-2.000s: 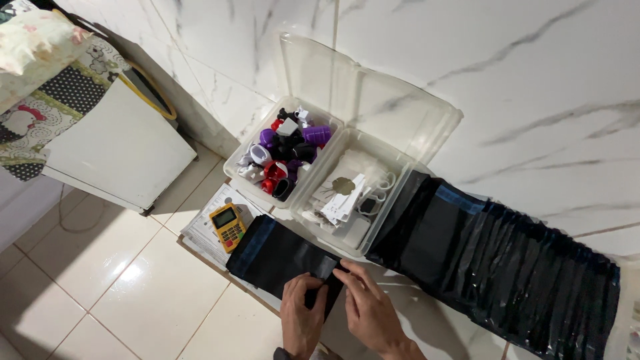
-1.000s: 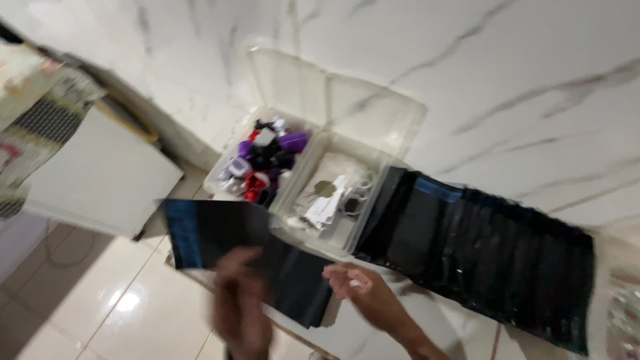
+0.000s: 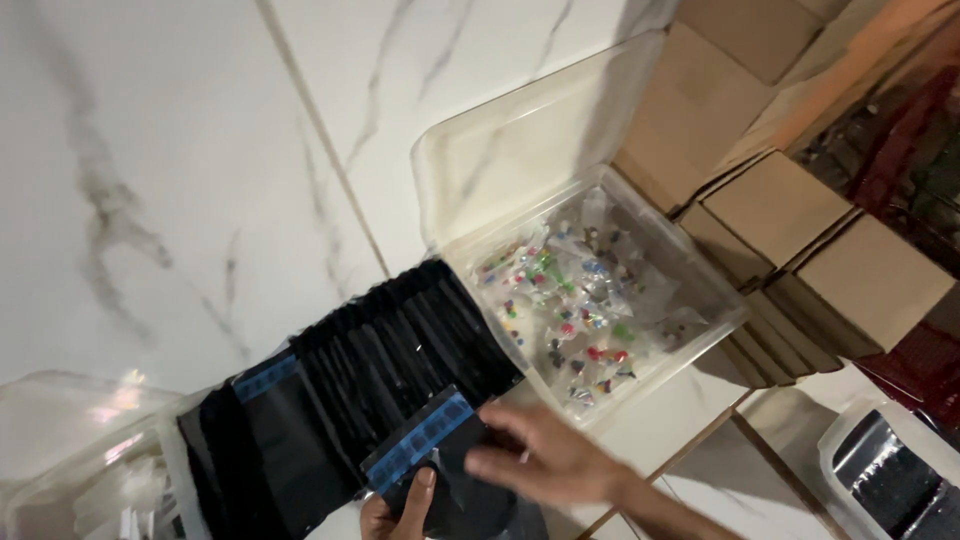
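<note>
A black plastic mailing bag [image 3: 457,476] with a blue adhesive strip is gripped at its lower left edge by my left hand [image 3: 401,510], thumb on top. Over the bag's right side is my right hand [image 3: 540,454], blurred, fingers spread; whether it touches the bag I cannot tell. Behind both hands lies a long row of overlapping black mailing bags [image 3: 397,337]. Right of the row stands a clear plastic bin [image 3: 675,349], its lid [image 3: 525,142] tipped back against the wall, holding many small clear bags [image 3: 592,277] of colourful little pieces.
Folded cardboard boxes [image 3: 780,206] are stacked right of the bin. At lower right is another clear container [image 3: 840,450] with black plastic inside. A plastic bin [image 3: 176,465] with white items stands at lower left. The marbled tile wall [image 3: 225,150] rises behind.
The view has swung far to the right. The bag is now held in front of the row of black bags; earlier a black bag lay by the yellow card reader, under my hands.
</note>
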